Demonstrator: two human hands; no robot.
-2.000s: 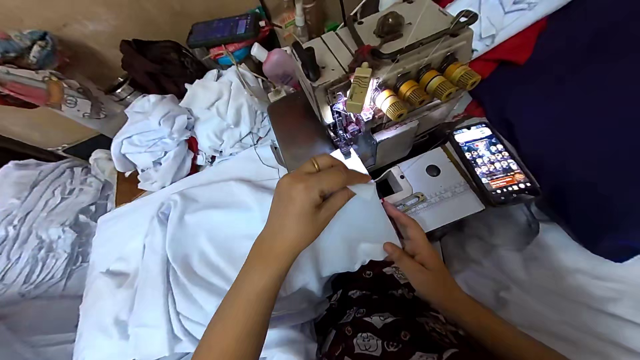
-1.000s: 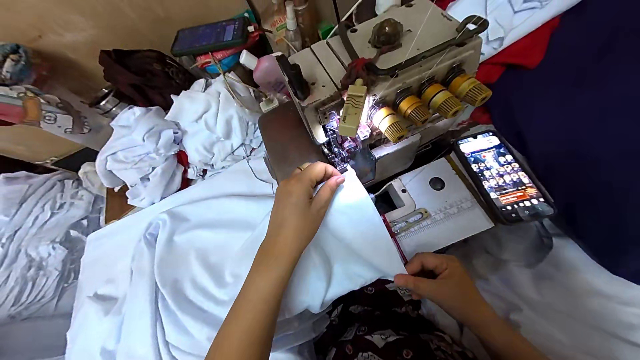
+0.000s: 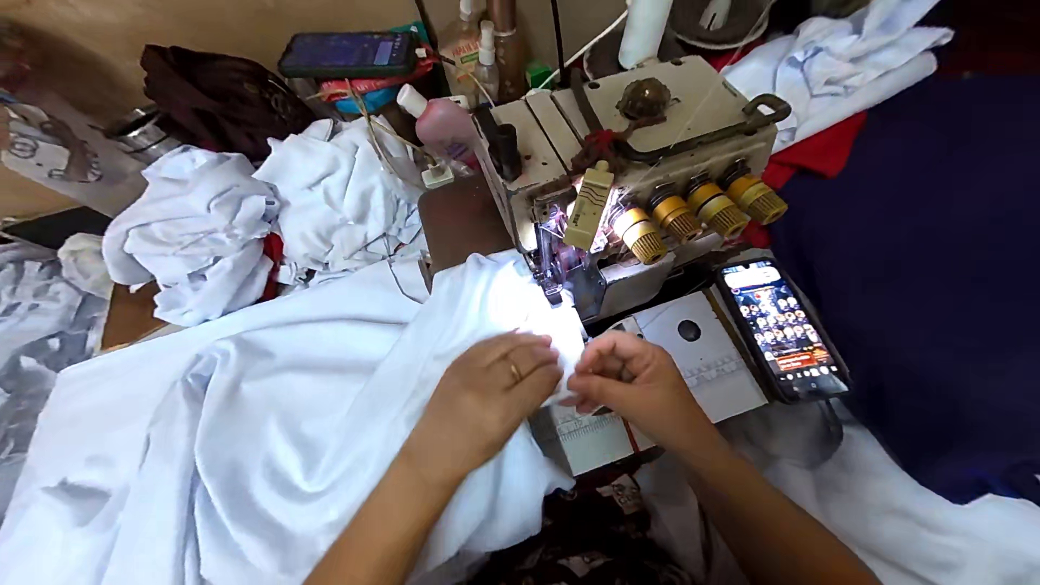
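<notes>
White fabric (image 3: 301, 406) spreads over the left side of the work surface, and its edge runs under the presser foot (image 3: 552, 288) of an overlock sewing machine (image 3: 642, 122). My left hand (image 3: 487, 398), with a ring on one finger, lies on the fabric just in front of the foot, fingers bent together. Close beside it on the right, my right hand (image 3: 638, 382) pinches the fabric's edge between thumb and fingers. The lamp glare washes out the cloth near the needle. Several yellow tension knobs (image 3: 674, 213) line the machine's front.
A lit smartphone (image 3: 782, 329) lies right of the machine's white bed plate (image 3: 691, 333). Crumpled white cloth (image 3: 191, 227) is piled at the left. A pink bottle (image 3: 443, 130) and another phone (image 3: 349, 54) are behind. Dark blue fabric (image 3: 918, 268) covers the right side.
My right hand has moved from the fabric's lower corner up toward the presser foot, close to my left hand. The left hand now lies flatter and a little farther from the foot.
</notes>
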